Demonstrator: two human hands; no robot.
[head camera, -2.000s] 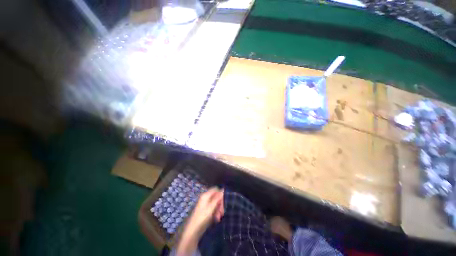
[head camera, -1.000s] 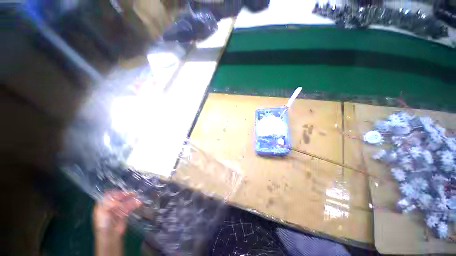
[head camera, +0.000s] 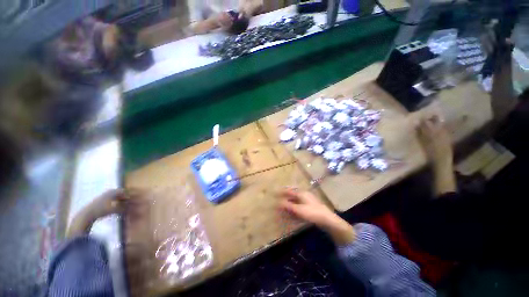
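Note:
A clear tray (head camera: 183, 249) with shiny round shapes lies at the left of the brown board. My left hand (head camera: 101, 212) is blurred at the tray's far left corner; whether it grips the tray I cannot tell. My right hand (head camera: 313, 212) is above the board's near edge, right of the blue tub, fingers spread and apparently empty. The blue tub (head camera: 221, 193) holds a white mass, and a white handle (head camera: 216, 136) stands up from its far end. A heap of small motors (head camera: 339, 130) with white toothed faces lies to the right on the board.
A green belt (head camera: 174, 116) runs behind the board, with a dark heap (head camera: 261, 36) beyond it. A black box (head camera: 400, 78) stands at the far right. Another worker's hand (head camera: 435, 136) is right of the motors. More people are blurred across the belt.
The view has swung right. The clear tray, held up blurred near my left hand earlier, is now on the board. My right hand has come into view over the board.

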